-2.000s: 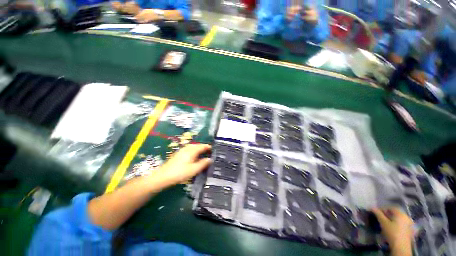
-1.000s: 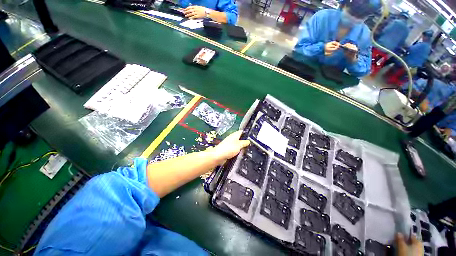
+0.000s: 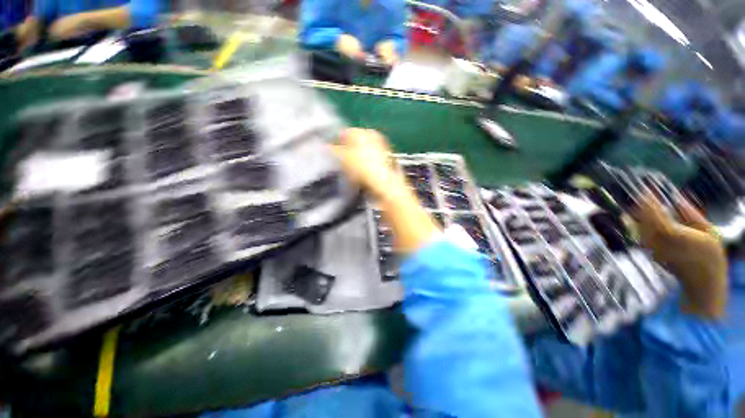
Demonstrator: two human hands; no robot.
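The large blister tray (image 3: 135, 184), blurred, is raised and tilted at the left, with black phone housings (image 3: 171, 135) in its compartments. A white paper slip (image 3: 64, 171) lies on it. My right hand (image 3: 365, 159) grips the tray's right end. My left hand cannot be made out; the tray's left end is cut off by the picture's edge. Another tray (image 3: 351, 265) lies on the green bench below and to the right, with a single black housing (image 3: 310, 284) near its left end and more housings at its right.
A further tray of housings (image 3: 555, 253) lies to the right. Another person's hand (image 3: 690, 249) and blue sleeve are at the right edge. Yellow tape (image 3: 104, 371) and some pale small parts (image 3: 233, 290) show below the raised tray. People in blue smocks sit across the line.
The tray has been lifted and moved left, with my right hand still on its right end. The tray on the bench is now uncovered. My left hand has gone from clear view.
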